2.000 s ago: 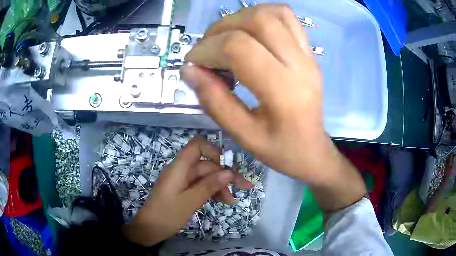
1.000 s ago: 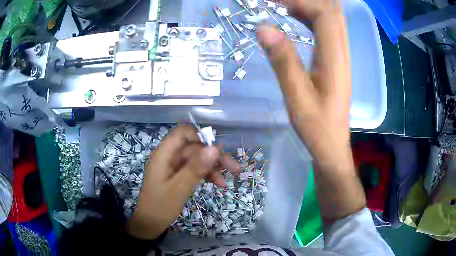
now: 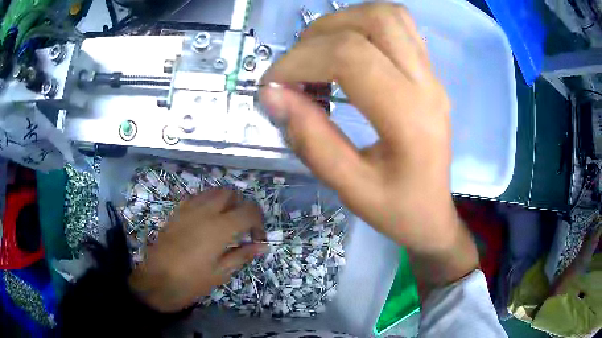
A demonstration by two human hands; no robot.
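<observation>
My right hand point(image 3: 379, 125) is at the silvery fixture point(image 3: 198, 99), thumb and index finger pinched on a pin part. Thin silvery legs point(image 3: 247, 84) show between the fingertips and the narrow green-marked feed track point(image 3: 237, 46); the fingers hide the part's body. My left hand point(image 3: 201, 247) is palm down, low over the work bin point(image 3: 369, 264), with its fingertips among heaped white-bodied pin parts point(image 3: 297, 264). A white block touches the left fingertips, but I cannot tell if they hold it.
A translucent collecting tray point(image 3: 478, 112) lies behind and right of the machine, with a few pin parts beyond my right hand. A dark rod point(image 3: 132, 80) runs left of the fixture. Small loose parts point(image 3: 80, 204) lie left of the bin. A green crate point(image 3: 399, 297) stands right of it.
My right hand has moved from over the tray back left to the fixture. My left hand, earlier raised with a pin part, has lowered to the left into the heap.
</observation>
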